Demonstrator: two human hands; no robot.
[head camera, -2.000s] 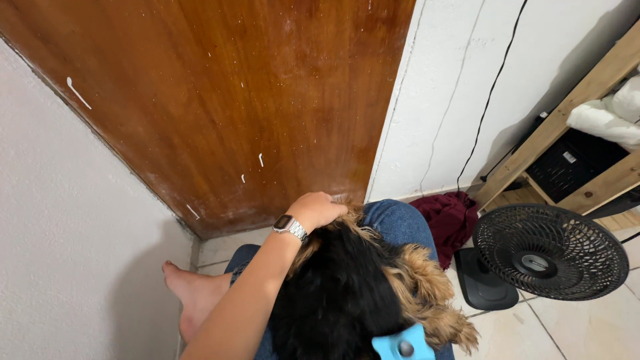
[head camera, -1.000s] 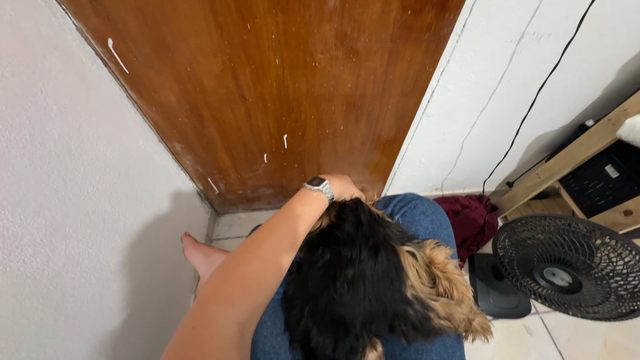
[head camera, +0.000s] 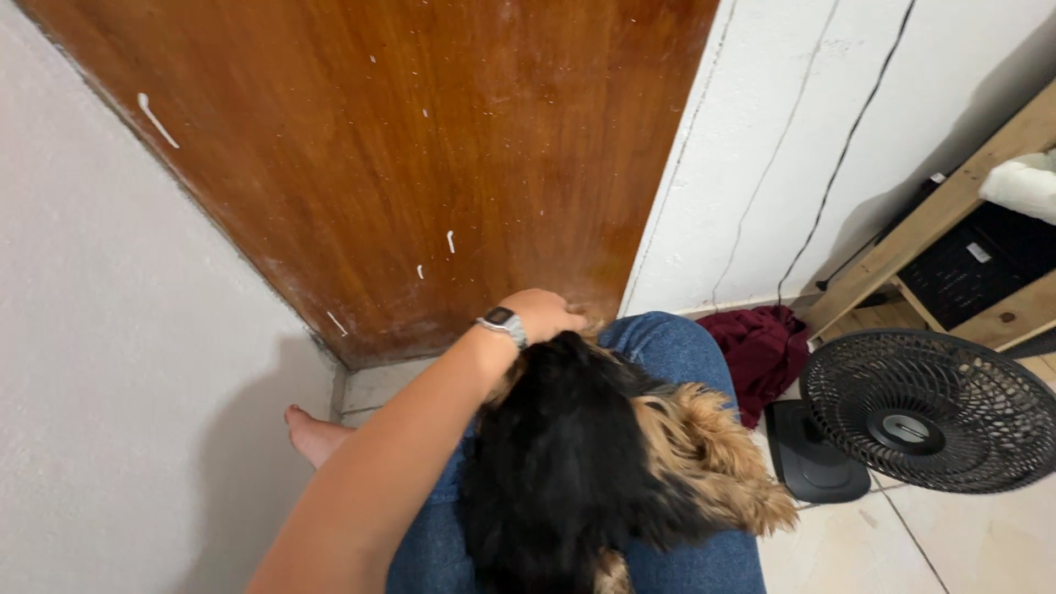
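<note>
A long-haired black and tan dog (head camera: 569, 462) lies across my lap, over the blue jeans (head camera: 672, 351). My left hand (head camera: 546, 316), with a metal-band wristwatch (head camera: 502, 322) on its wrist, rests at the far end of the dog, its fingers against the tan fur there. Whether those fingers grip anything is hidden. The tan, shaggy legs (head camera: 718, 462) of the dog stretch toward the right. My right hand is out of view.
A wooden door (head camera: 429, 165) stands ahead, a pale wall (head camera: 107, 330) at the left. A bare foot (head camera: 313, 436) shows by the wall. At the right are a black fan (head camera: 928, 412), a maroon cloth (head camera: 755, 355) and a wooden shelf (head camera: 932, 214) with a cable nearby.
A light blue object seen at the dog's near end two seconds ago has left the view. My left hand stays at the dog's far end.
</note>
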